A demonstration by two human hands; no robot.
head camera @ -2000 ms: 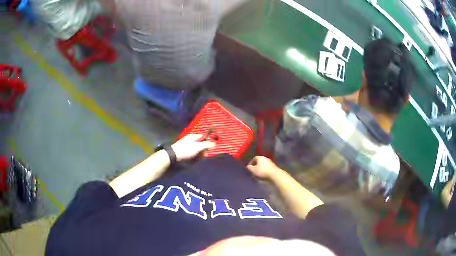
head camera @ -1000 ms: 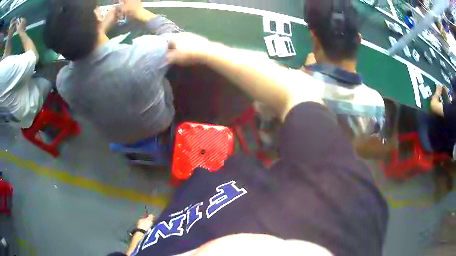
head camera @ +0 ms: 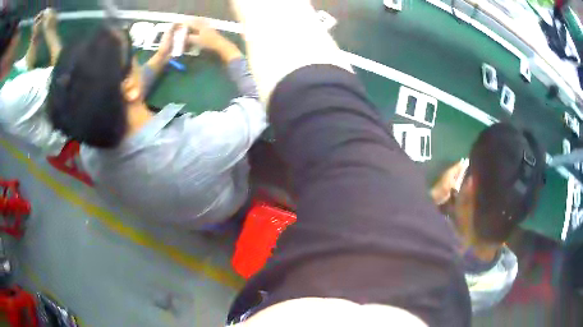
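Observation:
My right arm, in a dark sleeve, stretches forward over the green bench (head camera: 374,80). Its bare forearm is pale and overexposed and runs off the top edge, so my right hand is out of the picture. My left hand is not in view either. A white housing (head camera: 326,20) lies just right of the forearm. White frames with dark windows (head camera: 417,106) lie right of my sleeve, with more white housings (head camera: 412,142) just in front of them. A red stool (head camera: 259,239) stands below, partly hidden by my arm and body.
A seated person in grey (head camera: 172,172) at left holds a white piece over the bench, near a small blue part (head camera: 177,65). Another seated person (head camera: 505,185) is at right, hands at the bench edge. Red stools (head camera: 13,207) stand at far left on the floor with a yellow line.
My right arm has reached farther forward over the bench, and its hand has left the view. My left hand, last seen low at left, is gone from view. The view has turned and moved nearer the bench.

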